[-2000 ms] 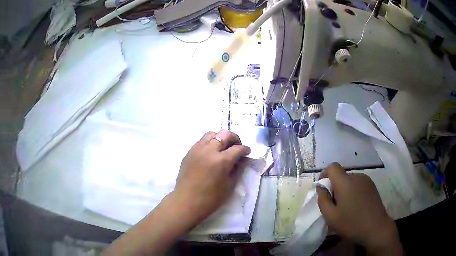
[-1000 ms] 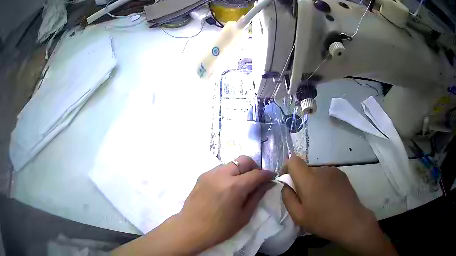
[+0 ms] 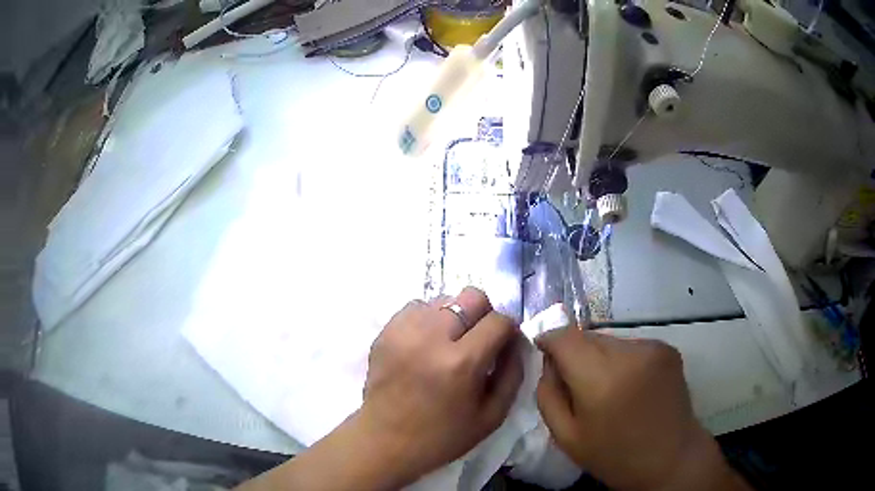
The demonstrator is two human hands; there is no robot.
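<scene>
My left hand [image 3: 441, 369], with a ring on one finger, and my right hand [image 3: 609, 393] are close together at the table's front edge, below the needle area. Both pinch white cloth; a small folded end of a white strip [image 3: 545, 322] shows between their fingertips. The white garment panel [image 3: 288, 316] spreads left of and under my left hand, strongly glaring. More white cloth hangs below both hands. The presser foot and needle [image 3: 523, 219] are above the hands, with no cloth seen under them. The fingertips' exact grip is partly hidden.
The sewing machine [image 3: 710, 105] stands at upper right, with a lamp [image 3: 443, 101] left of its head. Spare white strips [image 3: 758, 278] lie right. Folded white cloth [image 3: 134, 211] lies left. Blue-handled snips [image 3: 839, 331] lie at the right end.
My right hand has come left to meet my left hand, bringing the strip. My left hand has moved down from near the presser foot. The panel has turned and shifted toward the front edge.
</scene>
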